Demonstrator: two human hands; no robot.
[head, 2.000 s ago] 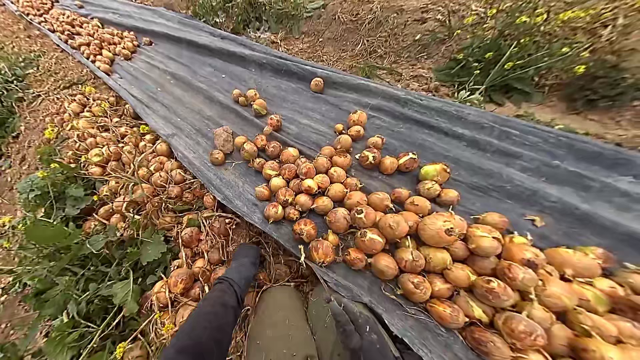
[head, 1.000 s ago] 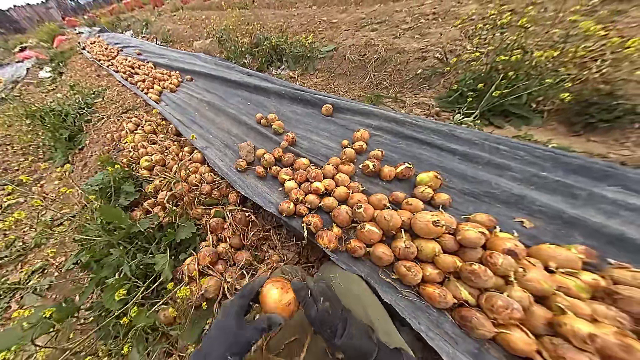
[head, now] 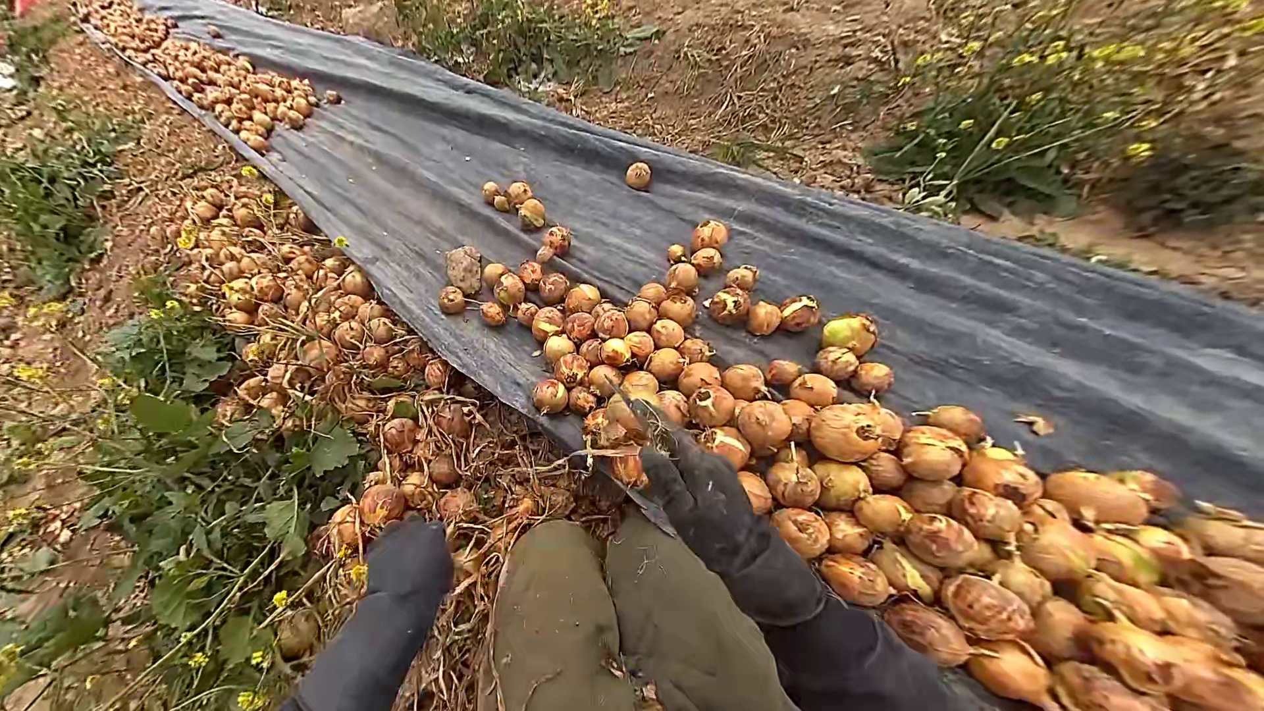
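My left hand, in a dark glove, reaches down at the lower left beside the pulled onions with dry stalks on the ground; its fingers are hidden. My right hand, also gloved, is at the near edge of the dark sheet. Thin pointed blades, partly blurred, jut from its fingers over the onions. Close to its fingertips lies an onion. Loose onions without long tops spread over the sheet, small ones toward the middle and larger ones heaped at the lower right.
Another heap of onions lies farther up the sheet. A clod sits near the small onions. Leafy weeds grow at the left, and yellow-flowered plants stand beyond the sheet. My knees are between my arms.
One second ago both hands were together around an onion before my knees. Now they are apart, the left one over the ground pile, the right one at the sheet's edge.
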